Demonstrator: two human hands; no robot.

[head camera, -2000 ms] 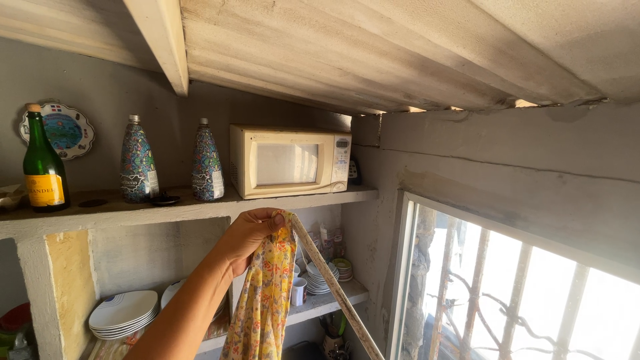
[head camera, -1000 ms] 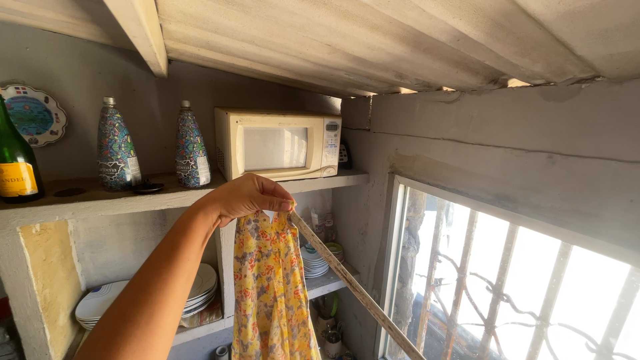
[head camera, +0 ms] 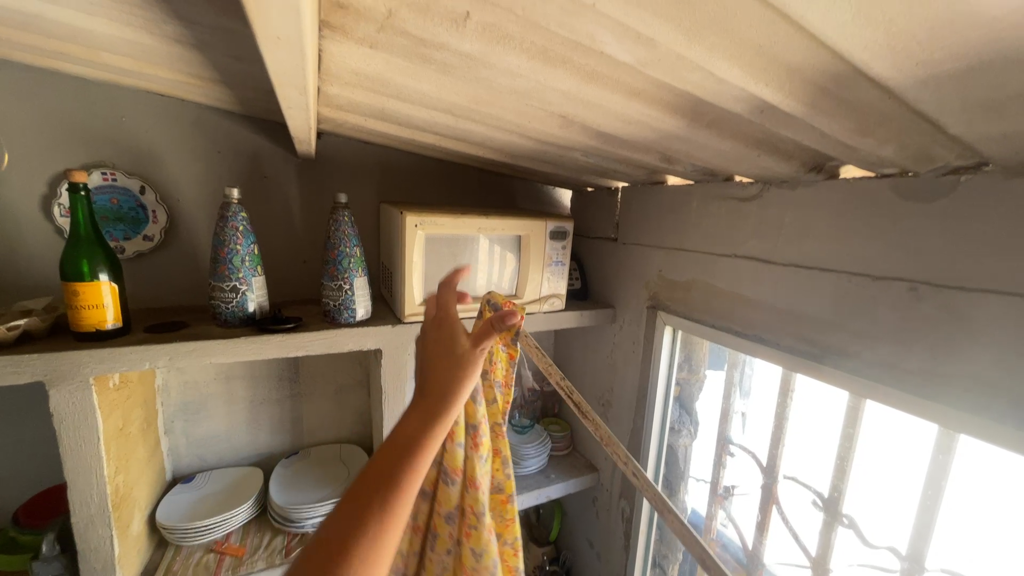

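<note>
My left hand reaches up from the bottom of the head view, its fingers spread and its thumb against the top of a yellow floral cloth. Gathered into folds, the cloth hangs down beside my wrist. Its top lies at the upper end of a worn wooden strip, which slants down to the right. Whether the cloth is hooked or fixed to the strip cannot be told. My right hand is not in view.
A cream microwave, two patterned bottles and a green bottle stand on the upper shelf. Stacked plates sit below. A barred window is at right, under a low corrugated ceiling.
My left hand's fingers, closed on the top of the cloth in the earlier frames, have come apart. The cloth hangs more bunched than a second ago.
</note>
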